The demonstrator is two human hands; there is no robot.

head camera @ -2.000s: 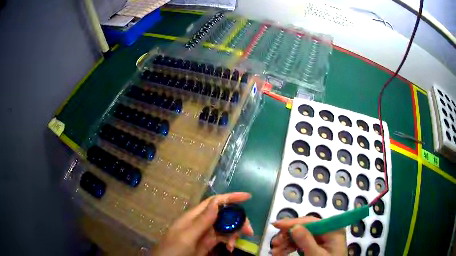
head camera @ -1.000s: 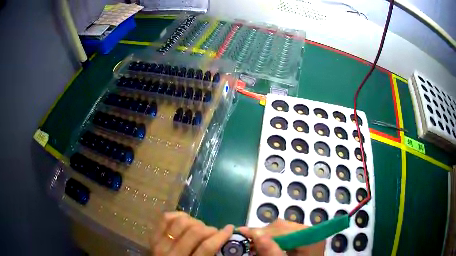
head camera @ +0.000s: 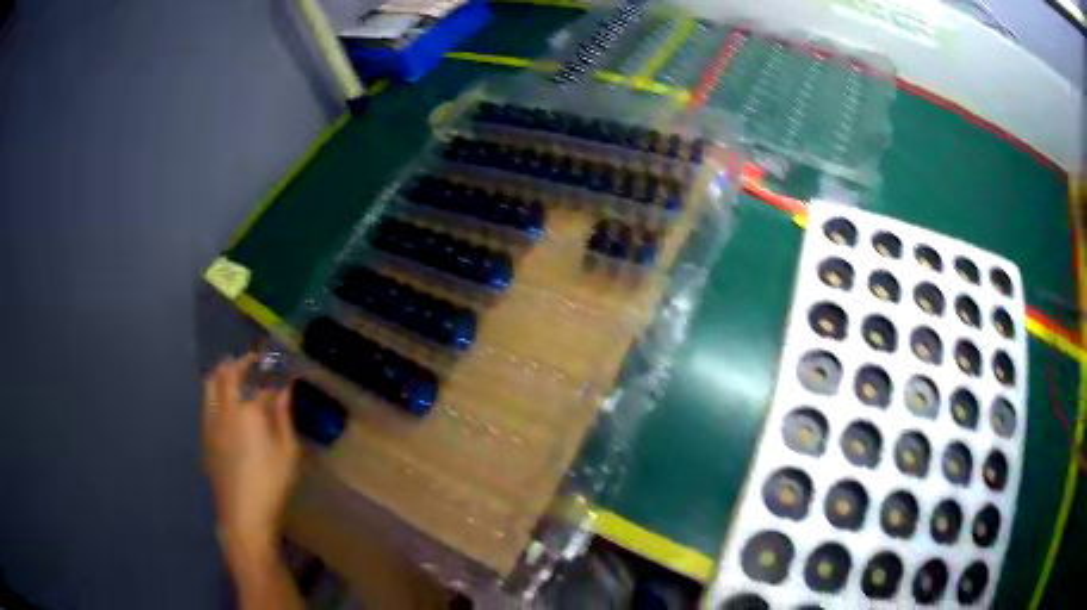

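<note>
My left hand (head camera: 250, 447) is at the front-left corner of the clear blister tray (head camera: 513, 417), its fingertips beside a short row of dark blue-black round units (head camera: 318, 411). The blur hides whether it grips one. Longer rows of the same units (head camera: 409, 307) stand on edge further back. The white foam tray (head camera: 831, 466) lies at the right, with dark round holes with tan centres. My right hand and the green pen are out of the picture.
Rear blister trays (head camera: 793, 101) lie at the back on the green mat (head camera: 715, 358). A blue bin (head camera: 423, 45) with papers sits back left, beside a cream pipe (head camera: 324, 48). A grey partition (head camera: 107, 238) borders the left.
My left hand has moved from front centre to the tray's left corner. The round unit, pen and my right hand have left view. The view has shifted, with the trays now further right.
</note>
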